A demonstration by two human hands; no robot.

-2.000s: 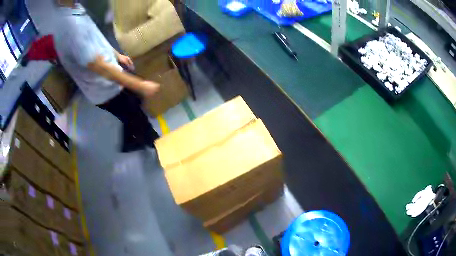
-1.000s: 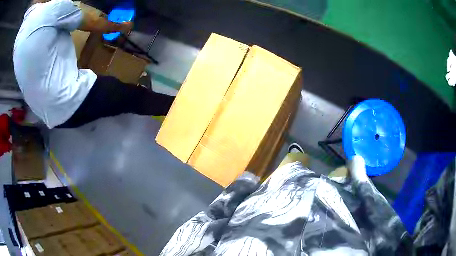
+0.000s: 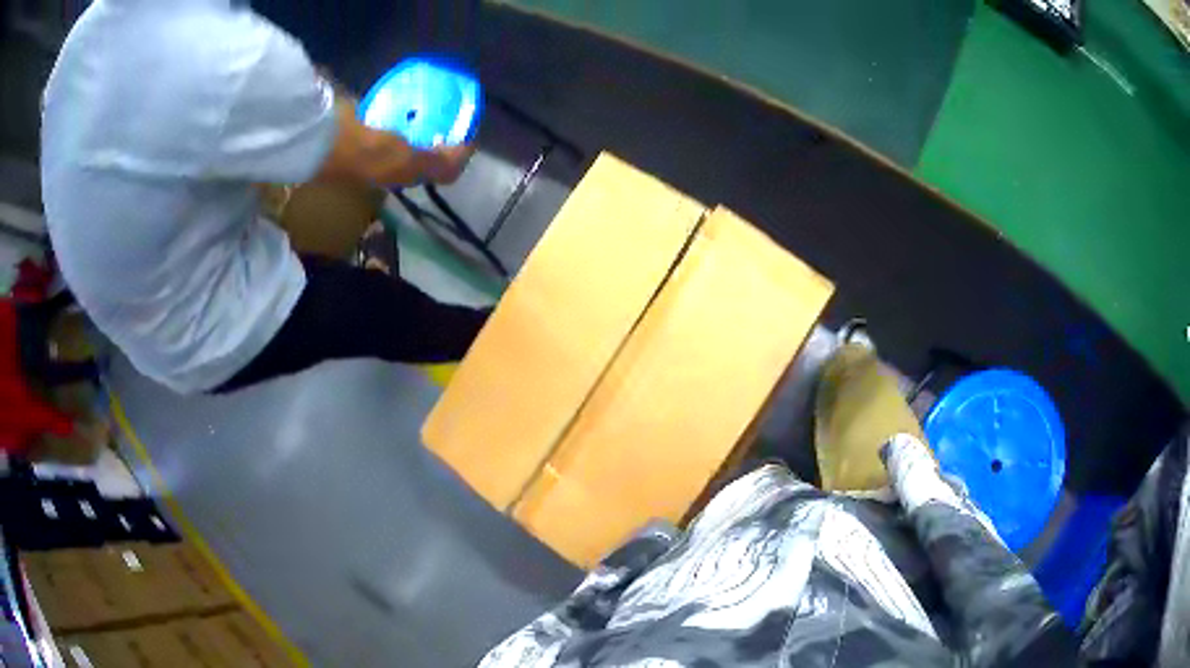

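A large closed tan carton (image 3: 633,359) stands on the floor in front of me, its two top flaps meeting at a seam. My left patterned sleeve reaches the carton's near edge, but the left hand does not show; it may be behind the carton or sleeve. My right sleeve points forward beside the blue stool. A small pale, blurred shape at its end may be my right hand (image 3: 903,459); its fingers cannot be made out, and nothing is seen in it.
A blue round stool (image 3: 998,457) is at my right. A person in a light shirt (image 3: 183,183) stands beyond the carton, by another blue stool (image 3: 420,105). The green-matted bench (image 3: 1070,170) curves along the right. Stacked cartons (image 3: 131,594) and a red-clothed person are at left.
The view has swung from the bench down to my clothing and the carton. Since one second ago, the other person appears larger and nearer, and my tan-clad leg shows more beside the carton.
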